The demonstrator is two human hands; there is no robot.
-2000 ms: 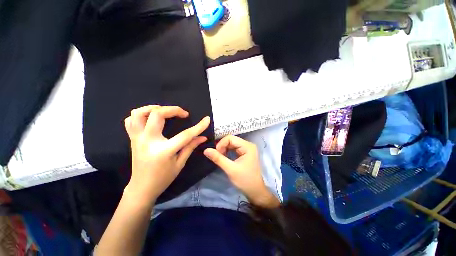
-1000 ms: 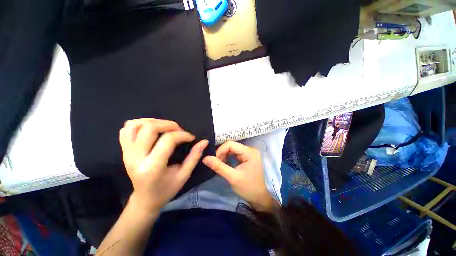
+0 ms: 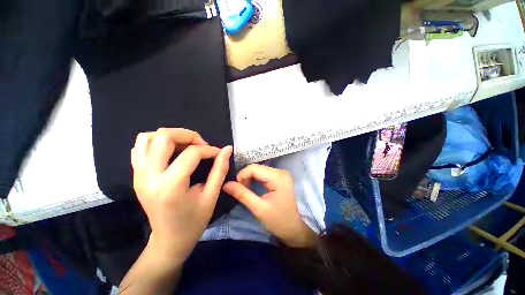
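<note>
A long black cloth panel lies on the white table left of centre and hangs over its front edge. My left hand is on the panel near that edge, thumb and fingertips pinched at its right side. My right hand is just right of it, thumb and forefinger holding the panel's right edge below the table edge. The bright blue piece is at the top beside the panel, next to the tan plate.
A black cloth scrap hangs at the upper centre-right. A tape strip runs along the front edge. A blue plastic basket holds black cloth, light blue plastic and a lit smartphone. More black cloth lies far left.
The panel's right edge and both hands are a little further left in view. My left hand's fingers, more spread two seconds ago, are drawn together at the cloth. The panel still lies flat.
</note>
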